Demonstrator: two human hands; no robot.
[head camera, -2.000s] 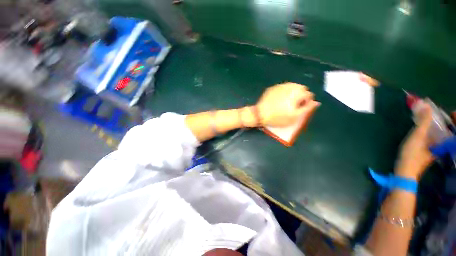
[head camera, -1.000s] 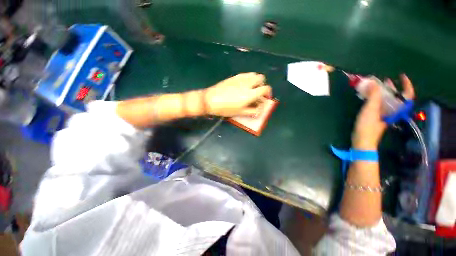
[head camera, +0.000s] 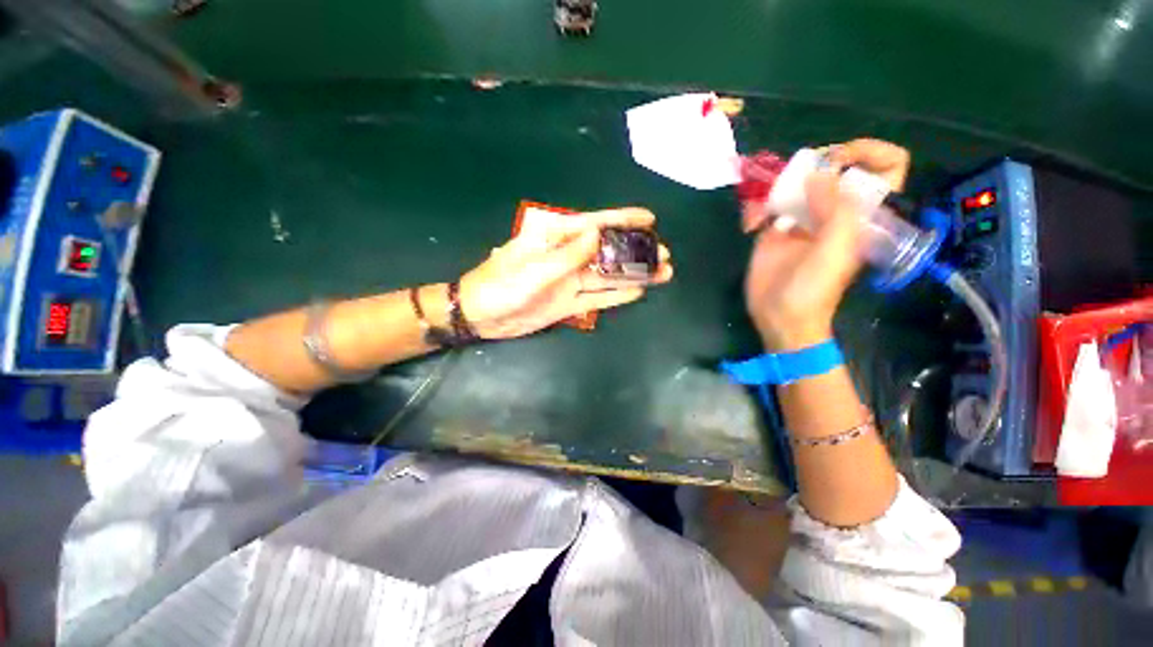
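Observation:
My left hand (head camera: 556, 272) holds a smartwatch housing (head camera: 626, 253), a small dark rounded rectangle, between its fingertips with the inside facing up. The hand is above a white pad in an orange-brown frame (head camera: 541, 221), which it partly covers. My right hand (head camera: 809, 247) is closed around a clear dispensing syringe (head camera: 895, 244) with red contents at its front end and a blue cap at its rear. The syringe points left, towards the housing but apart from it. Its thin tip cannot be made out. White wiping paper (head camera: 683, 137) lies just behind the red end.
A blue control box (head camera: 76, 253) with red and green displays stands at left. A glue controller (head camera: 999, 316) stands at right, with an air hose (head camera: 993, 329) curving near it. Beside it is a red bin (head camera: 1052, 392) holding a white bottle (head camera: 1087, 411). Another watch unit (head camera: 575, 15) sits at the back.
The view has swung right. My left hand, closed over the framed pad before, now shows the housing in its fingers. My right hand and syringe are nearer the left hand.

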